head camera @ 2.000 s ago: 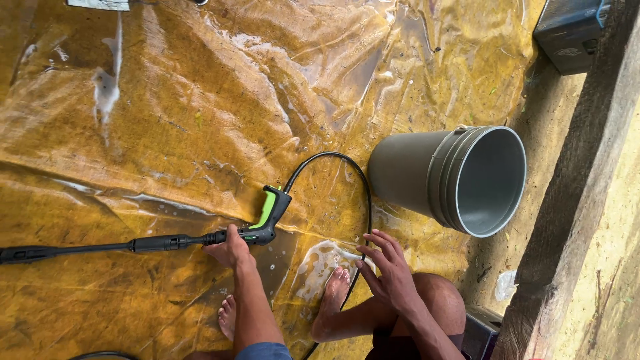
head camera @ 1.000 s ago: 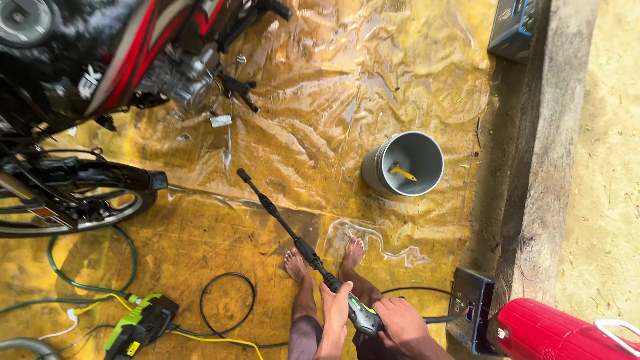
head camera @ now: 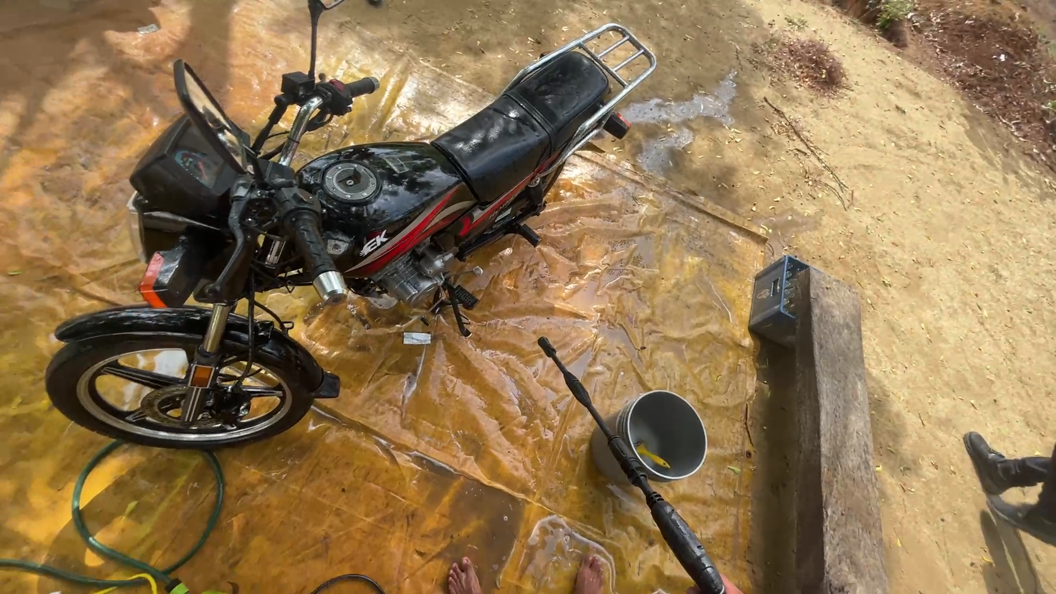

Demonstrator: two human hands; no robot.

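A black pressure-washer lance (head camera: 631,466) slants up and left from the bottom edge, right of centre. Only a sliver of a hand, which looks like my left hand (head camera: 729,586), shows closed around its lower end. The spray gun's trigger and body are out of view, as is my right hand. Behind the lance, a grey plastic bucket (head camera: 691,421) stands with a yellow object (head camera: 652,455) inside. The lance's tip is left of the bucket. A black motorcycle (head camera: 396,181) with red stripes stands upright at upper left; the tip points toward its side without touching it.
A wet yellow tarp (head camera: 528,404) lies under my bare feet. A green hose (head camera: 82,503) coils at lower left near a black hose (head camera: 346,580). At right are a wooden beam (head camera: 837,429), a blue-grey box (head camera: 771,301) and a person's black shoes (head camera: 982,462).
The view has swung up to the whole motorcycle. My right hand, at the spray gun one second ago, is out of view. A yellow object shows in the bucket, unseen two seconds ago.
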